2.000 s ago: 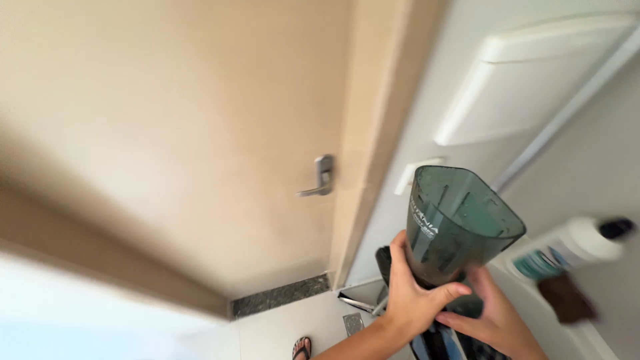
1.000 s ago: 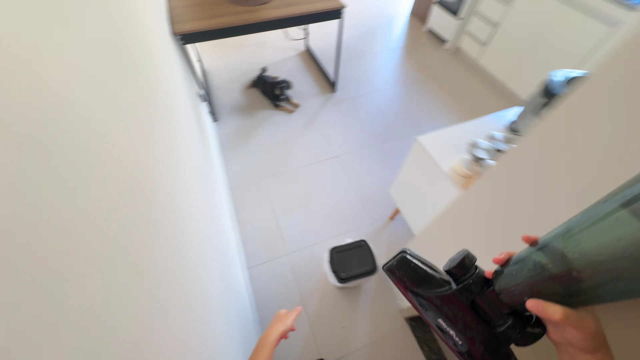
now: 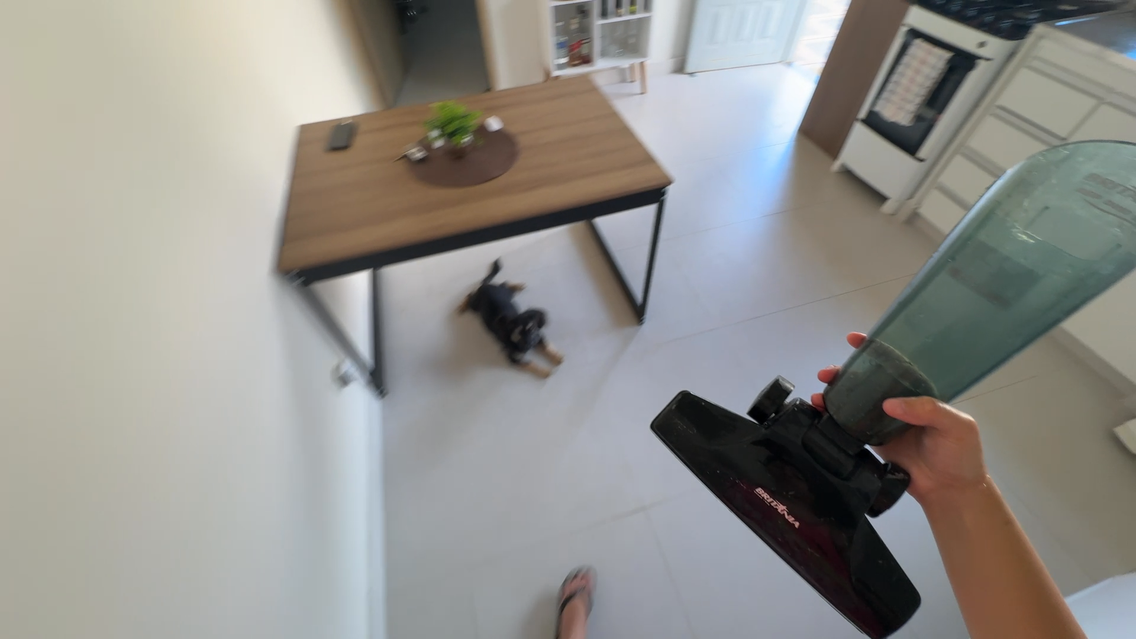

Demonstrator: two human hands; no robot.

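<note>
My right hand (image 3: 936,444) grips the lower neck of a translucent green vacuum cleaner dust container (image 3: 1021,266), its thumb on the near side and fingertips showing on the far side. Joined to the container's lower end is a glossy black Britania floor nozzle (image 3: 790,515), tilted down to the right, with a round black wheel or knob (image 3: 770,399) at its upper side. The container's wide end points to the upper right. My left hand is out of view.
A wooden table (image 3: 568,133) with black metal legs stands ahead, bearing a plant (image 3: 453,122) and a phone (image 3: 341,135). A small black and tan dog (image 3: 506,315) lies by it on the tiled floor. A wall (image 3: 177,355) runs along the left; a stove (image 3: 923,98) stands at the right.
My left hand, seen low in the frame one second ago, has gone out of view. My right hand still holds the container. The view has turned from a door to the room with the table.
</note>
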